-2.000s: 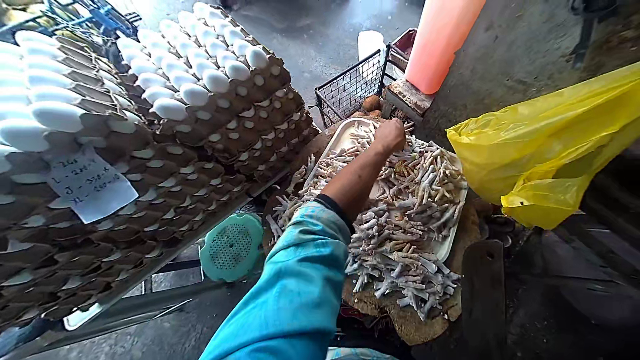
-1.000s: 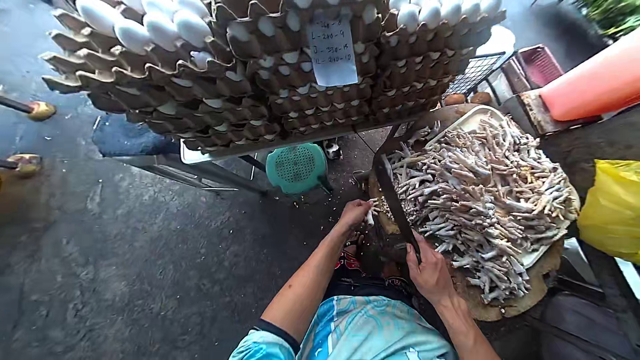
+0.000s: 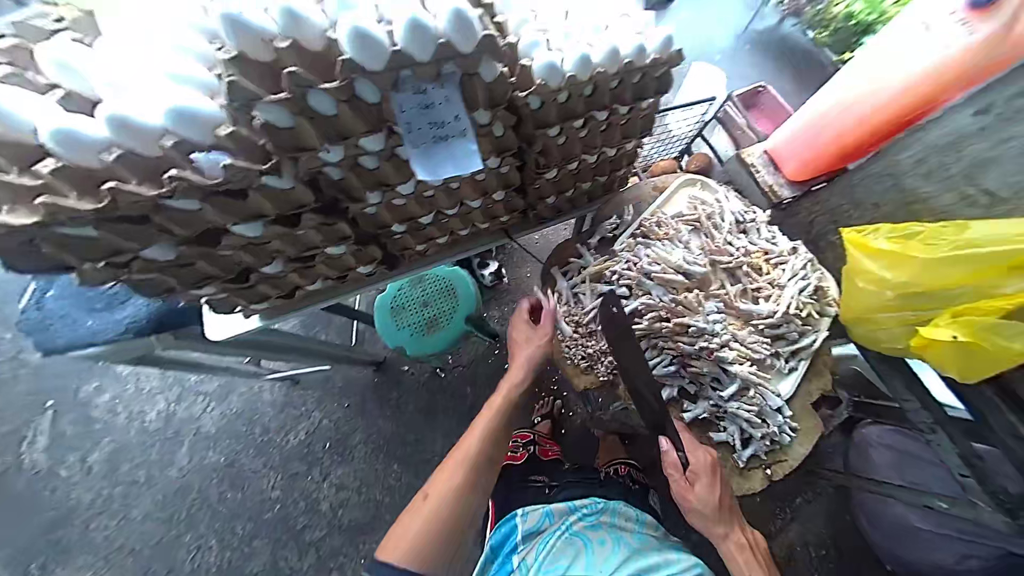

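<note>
My right hand (image 3: 702,484) grips the handle of a dark, broad-bladed knife (image 3: 634,364), its blade pointing up and left over a round wooden chopping block (image 3: 748,478). My left hand (image 3: 531,336) is at the block's left edge, fingers closed on what looks like a pale chicken foot (image 3: 562,314). A large heap of chicken feet (image 3: 704,280) covers the block and a white tray (image 3: 690,184) partly under it. Small cut-off bits (image 3: 586,348) lie between my left hand and the blade.
Stacked cardboard trays of white eggs (image 3: 336,176) stand on a table at upper left. A green plastic stool (image 3: 428,310) is below them. A yellow plastic bag (image 3: 936,296) hangs at right, near an orange-red container (image 3: 872,96). A wire basket (image 3: 676,132) stands beyond the block.
Two seconds ago one hand reached to the heap's far side; now both hands are at the near left part, the right on the knife. Since one second ago the blade has swung away from my left hand.
</note>
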